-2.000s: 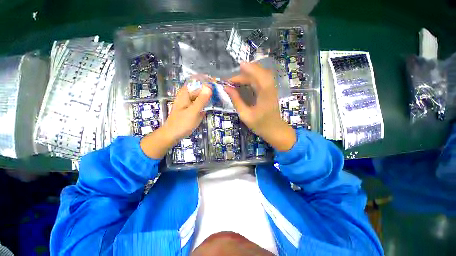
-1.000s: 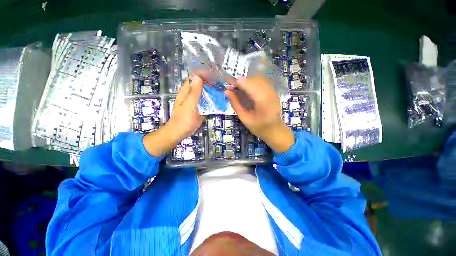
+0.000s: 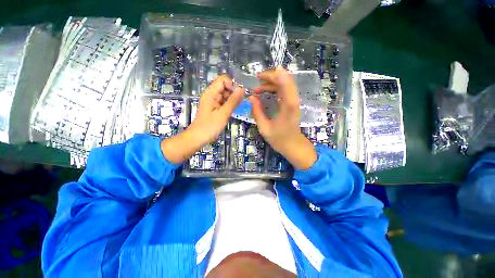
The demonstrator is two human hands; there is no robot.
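My left hand [image 3: 218, 106] and my right hand [image 3: 279, 108] meet over the middle of the clear blister tray [image 3: 347, 59]. Their fingertips pinch a small thin dark piece [image 3: 247, 93], seen edge-on, that looks like a circuit board. A shiny translucent adhesive sheet [image 3: 309, 87] lies across the tray under my right hand. A bright blue patch [image 3: 242, 110] shows between the hands, below the held piece. A white marked strip [image 3: 279, 43] stands up beyond my right fingertips; I cannot tell whether it is held. Rows of boards [image 3: 164, 117] sit in the tray pockets.
Fanned white marked sheets [image 3: 81, 81] and a glossy plain sleeve [image 3: 13, 76] lie left of the tray. A narrower sheet stack [image 3: 382, 122] lies right. A clear bag of small parts [image 3: 450, 122] is far right. Small silvery pieces [image 3: 321, 5] lie beyond the tray.
The view has shifted slightly. The translucent sheet now lies lower and flatter, further right. The white strip has turned upright and narrow. Both hands remain together at the fingertips, and less blue shows.
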